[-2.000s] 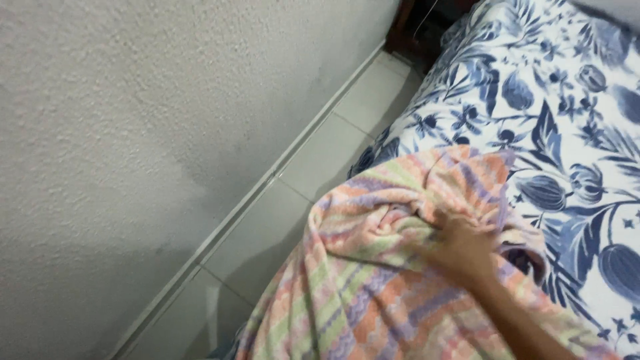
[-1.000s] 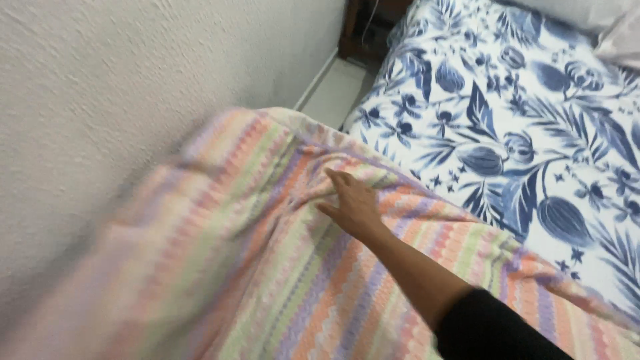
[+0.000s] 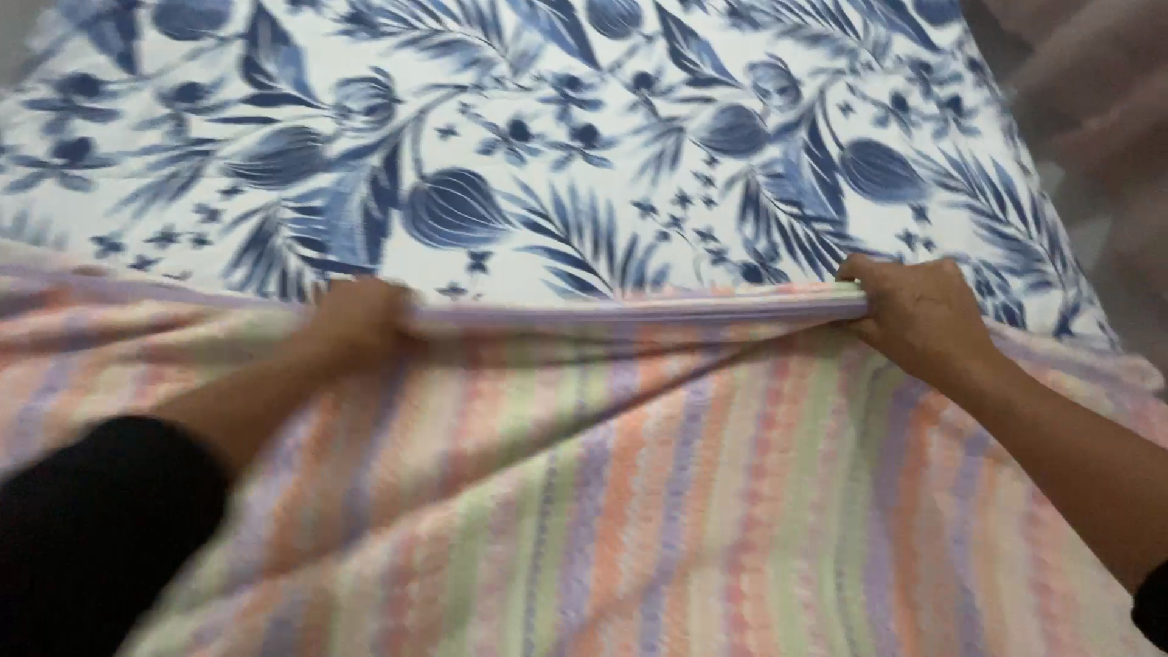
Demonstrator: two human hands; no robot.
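A striped blanket in orange, purple, green and cream covers the near part of a bed. Its far edge is pulled into a taut line between my two hands. On the left, my left hand, somewhat blurred, grips that edge. My right hand is closed on the same edge at the right, with folds running from it down to the lower left. Beyond the edge lies a white sheet with a blue leaf and flower print.
Past the right side of the bed is a dim brownish-pink surface, blurred. A small grey patch shows at the upper left corner. The blanket reaches the bottom of the view.
One hand lay on the blanket a second ago; now both hands hold its edge. The blanket, bunched two seconds ago, is spread wider. The view has turned away from the wall.
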